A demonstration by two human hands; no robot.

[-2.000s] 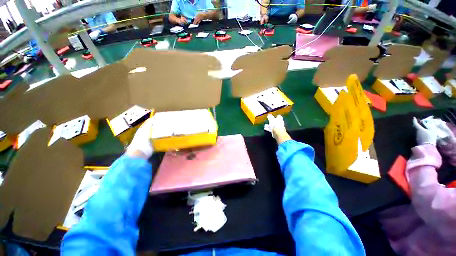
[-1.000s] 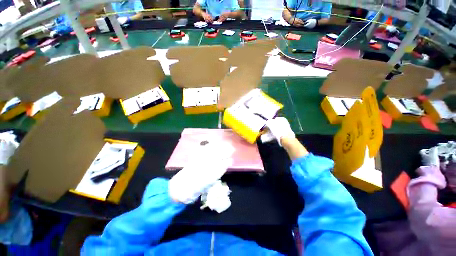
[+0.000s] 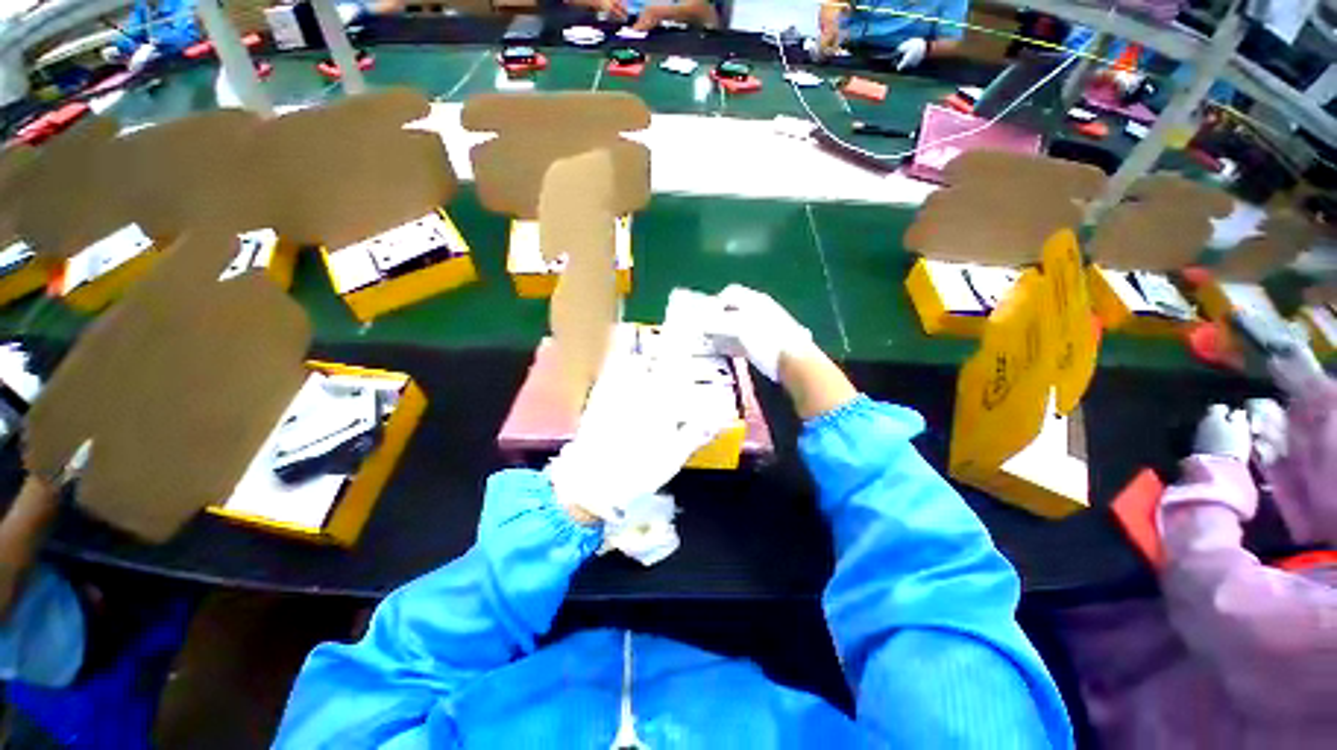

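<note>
An open yellow retail box (image 3: 716,447) sits on the pink work pad (image 3: 543,416) in front of me. Its brown lid (image 3: 582,249) stands up on the left side. My left hand (image 3: 634,437), in a white glove, lies over the box's left part and hides much of the white insert. My right hand (image 3: 755,330), also gloved, is at the box's back edge with bent fingers around something small and pale that I cannot make out. A crumpled white cloth or bag (image 3: 642,531) lies on the black mat just below my left hand.
An open box with a dark accessory (image 3: 330,432) stands at left. A box with a raised yellow printed lid (image 3: 1022,359) stands at right. More open boxes (image 3: 399,264) line the green conveyor (image 3: 733,249). A person in pink (image 3: 1246,586) works at right; a coworker's arm shows at far left.
The box has moved from the conveyor side onto the pink pad and turned. My left hand has come over it. My right hand has shifted to its back edge.
</note>
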